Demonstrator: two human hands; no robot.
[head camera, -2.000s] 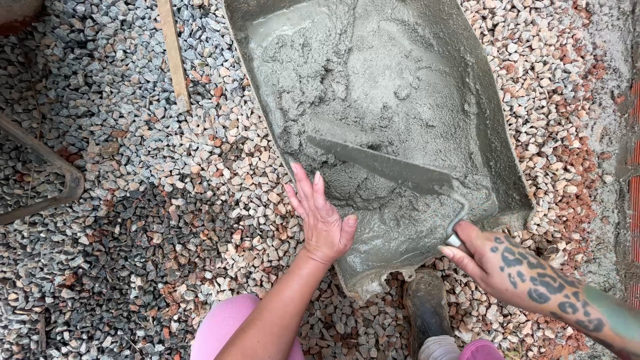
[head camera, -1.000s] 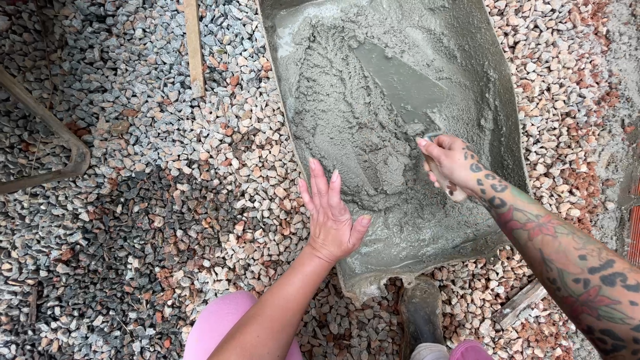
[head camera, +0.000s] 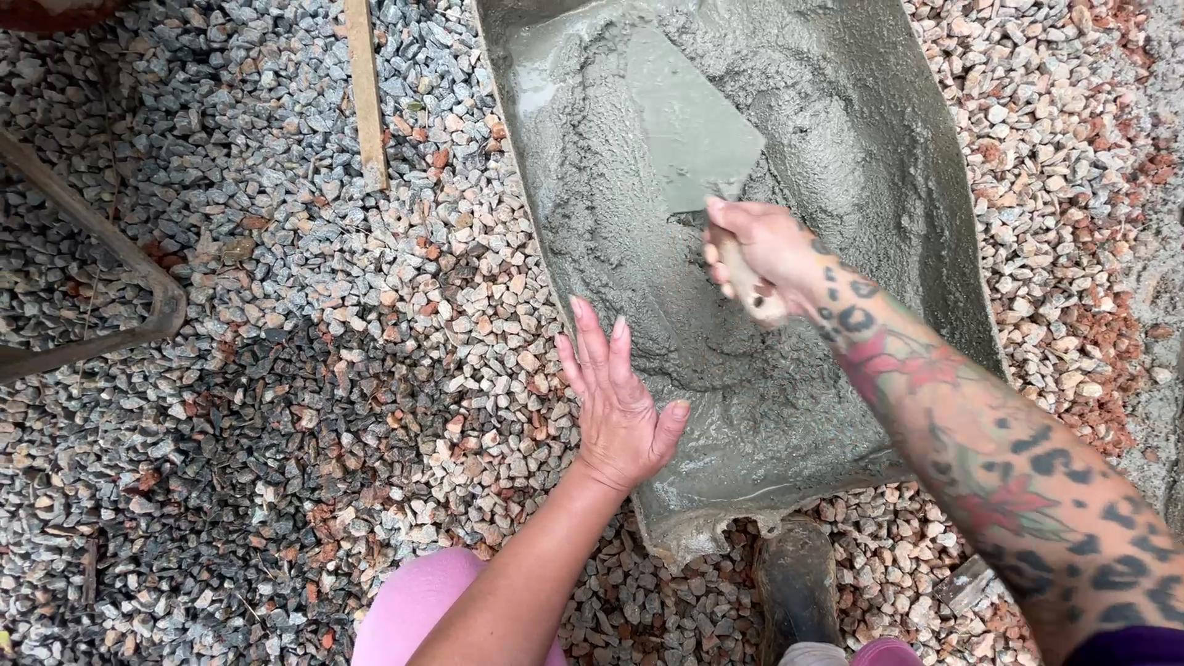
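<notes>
My right hand (head camera: 754, 254) grips the wooden handle of a pointing-style masonry trowel (head camera: 694, 125). The trowel's broad blade lies over wet grey mortar (head camera: 814, 120), its tip toward the top of the view. The mortar spreads across a shallow trough (head camera: 957, 213) with a ragged, broken near edge. Over the trough's left rim, low down, is my left hand (head camera: 620, 398), fingers apart and holding nothing; whether it presses on the rim cannot be told. Mortar rises in a rough ridge left of the blade.
Gravel (head camera: 416, 370) surrounds the trough. A narrow wooden strip (head camera: 366, 102) lies at the upper left, and a bent metal frame (head camera: 139, 277) reaches in from the left edge. A dark boot (head camera: 797, 583) stands by the near rim, with a wood scrap (head camera: 964, 583) to its right.
My right hand has moved the trowel from the trough's lower right up toward its upper middle, and the blade now shows its broad face. My left hand stays by the left rim.
</notes>
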